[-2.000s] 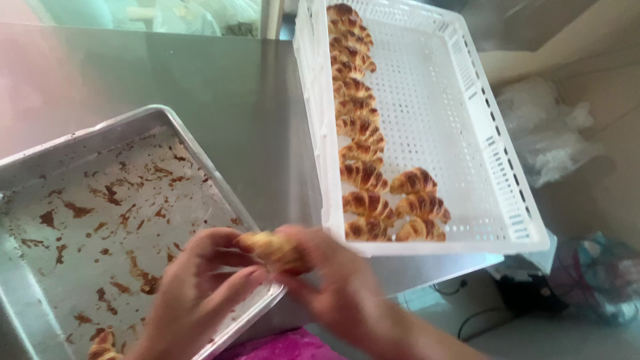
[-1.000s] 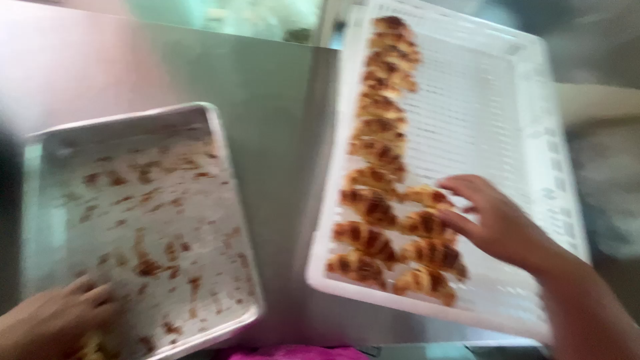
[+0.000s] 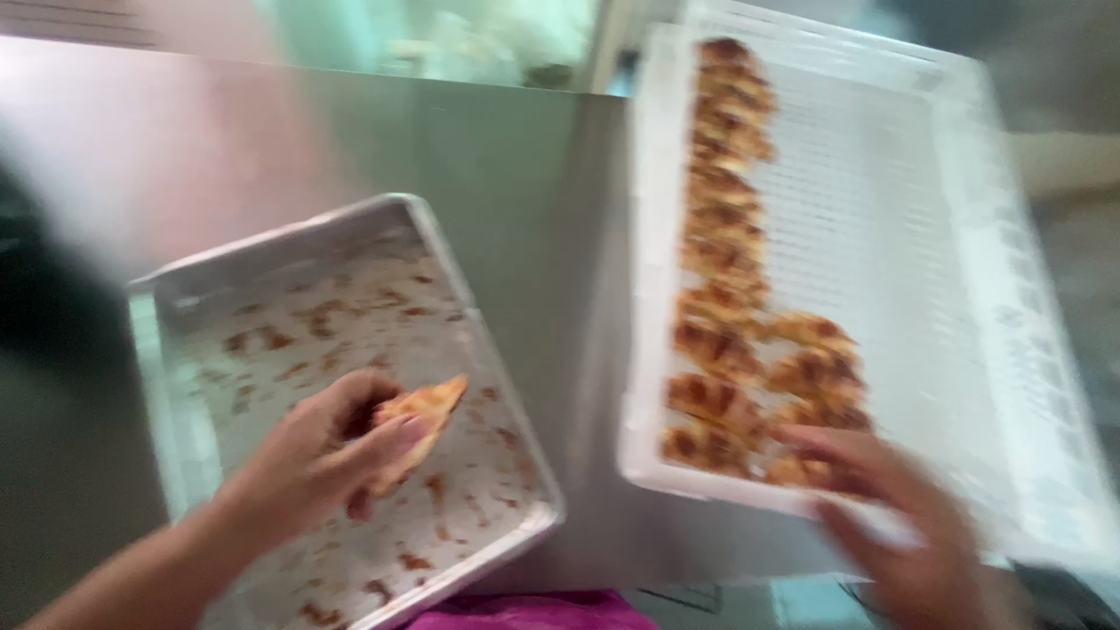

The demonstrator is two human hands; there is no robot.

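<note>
My left hand (image 3: 350, 446) grips a golden-brown croissant (image 3: 424, 420) between thumb and fingers, above a metal baking tray (image 3: 516, 376) stained with brown baked residue. My right hand (image 3: 901, 516), blurred, is over the near edge of a white perforated plastic crate (image 3: 656, 289), with its fingers spread and nothing seen between them. Beside its fingertips lie croissants of a short second row (image 3: 814, 367). A long row of croissants (image 3: 722, 210) runs along the crate's left wall.
Both containers rest on a metal table (image 3: 525, 219). Magenta cloth (image 3: 534, 612) shows at the near edge. Behind the table's far edge are pale, blurred plastic-like items (image 3: 472, 52).
My left hand has lifted a croissant from the tray's near left area and moved right. My right hand has drawn back from the second row toward the crate's near edge.
</note>
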